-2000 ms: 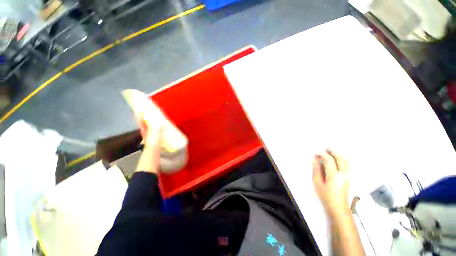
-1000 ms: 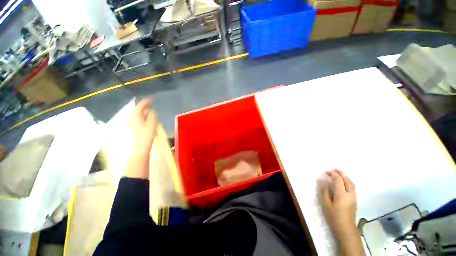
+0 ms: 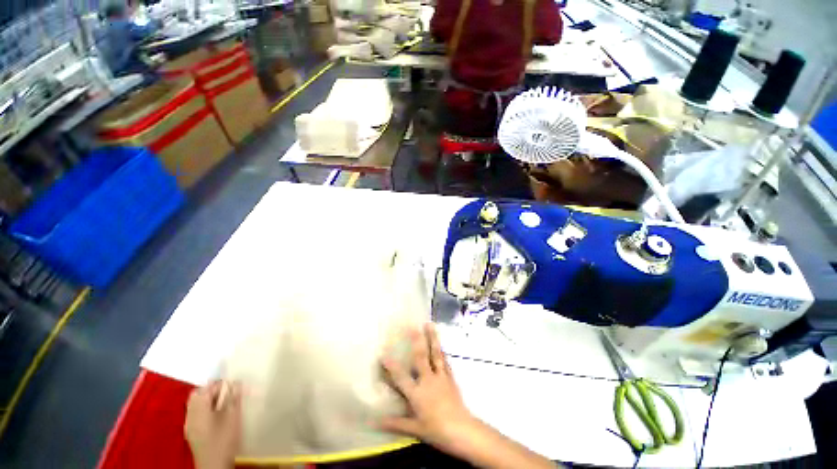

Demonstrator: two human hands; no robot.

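Observation:
A large beige bag panel (image 3: 321, 366) lies on the white table left of the sewing machine, with a yellow edge along its near side. My left hand (image 3: 216, 412) grips the panel at its left side, fingers curled. My right hand (image 3: 427, 389) lies on the panel's right part with fingers spread. The blue sewing machine head (image 3: 587, 261) stands right of the panel. Its presser foot area (image 3: 482, 307) is not covered by the panel.
Green-handled scissors (image 3: 648, 412) lie right of my right hand. A black cord hangs near them. A red bin (image 3: 156, 421) is below the table's left side. A white clip fan (image 3: 541, 125) stands behind the machine. A blue crate (image 3: 101, 215) is on the floor. A person in dark red (image 3: 496, 46) is beyond.
The view has swung right to the machine. My left hand has come from the left side to the table with the beige panel. My right hand now lies on the panel.

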